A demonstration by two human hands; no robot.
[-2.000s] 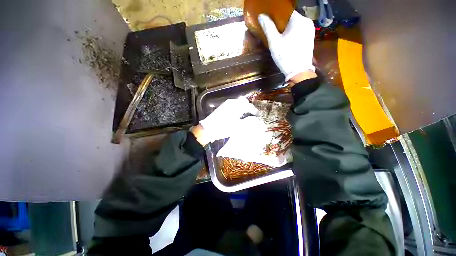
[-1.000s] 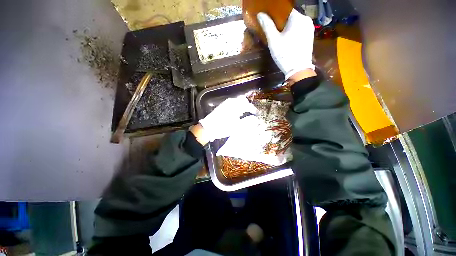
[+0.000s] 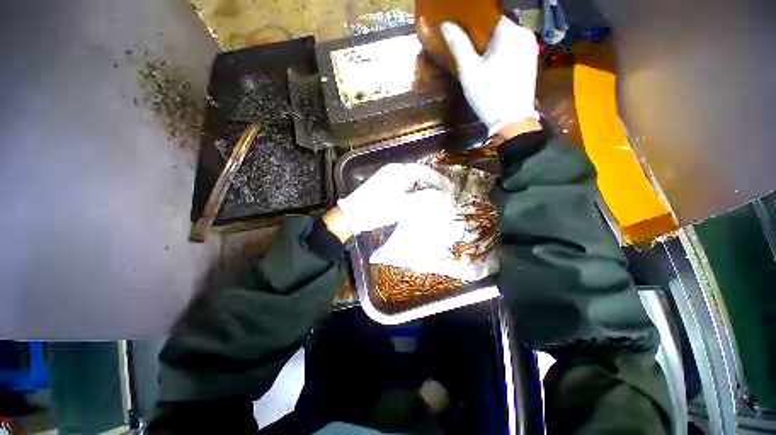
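Note:
My right hand (image 3: 502, 81), in a white glove, grips a curved orange-brown sheet (image 3: 459, 24) at the top, by the right end of the solder pot (image 3: 379, 70) with its bright surface. What the sheet covers is hidden. My left hand (image 3: 387, 200), also gloved, rests on a crumpled grey-white cloth or paper (image 3: 434, 242) in the stainless tray (image 3: 391, 319). Its fingers blend into the bright cloth, so I cannot tell whether they grip it. Thin reddish copper pieces (image 3: 408, 285) lie in the tray and on the cloth.
A black dross tray (image 3: 272, 174) with grey crumbs stands left of the pot, a narrow tan scraper (image 3: 225, 187) across it. An orange strip (image 3: 617, 153) lies at right. Blue-grey handles (image 3: 554, 21) show at the upper right. Grey panels (image 3: 85, 195) stand on both sides.
My left hand has shifted slightly on the cloth, its fingers now further right. My right hand and the orange-brown sheet have barely moved.

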